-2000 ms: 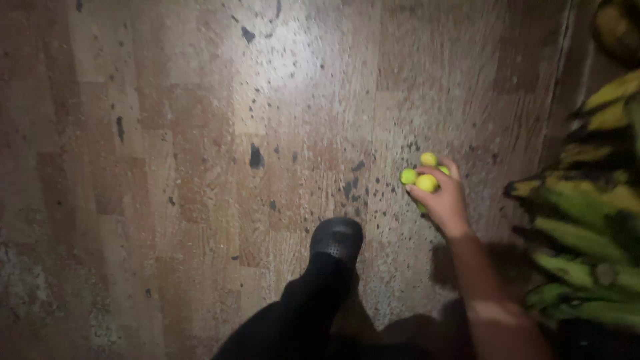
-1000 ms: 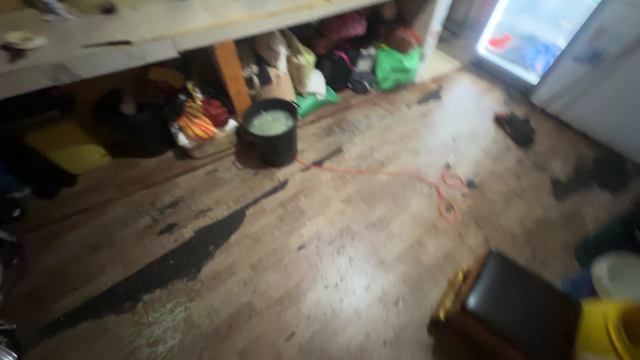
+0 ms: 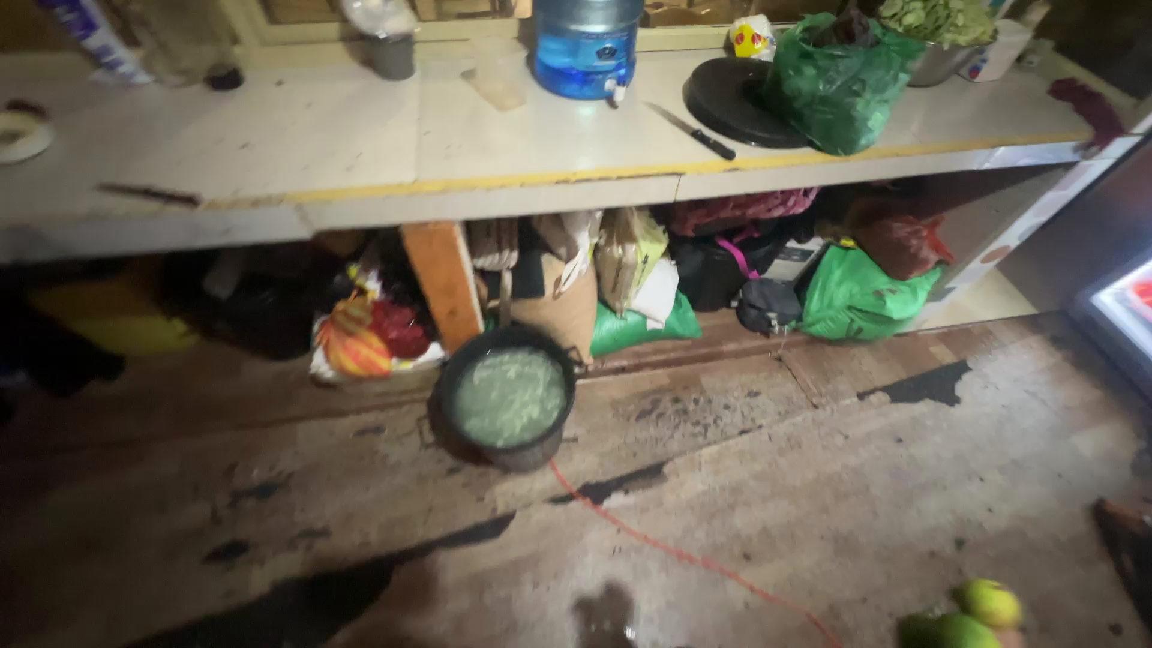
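Observation:
Several yellow-green round fruits, perhaps limes or lemons [image 3: 990,603], show at the lower right edge of the head view. A sliver of skin beside them belongs to my hand [image 3: 1010,637], most likely the right, holding them; its fingers are mostly cut off by the frame. My left hand is out of view. Ahead on the floor stands a black pot [image 3: 441,405] with cloudy liquid and pale pieces in it. On the counter lie a black-handled knife [image 3: 711,142] and a round black lid or board [image 3: 729,99], touching a green plastic bag [image 3: 841,90].
A long counter [image 3: 360,144] crosses the view, carrying a blue water jug [image 3: 585,45] and a metal bowl of leaves [image 3: 940,36]. Bags and an orange post [image 3: 443,279] stand beneath. A red cord [image 3: 666,547] runs over the torn floor covering. A lit fridge [image 3: 1125,297] is at right.
The view has swung from the floor and green bananas to the counter and pot. Two seconds ago the hand with the fruits was fully in sight; now only its edge shows at the lower right.

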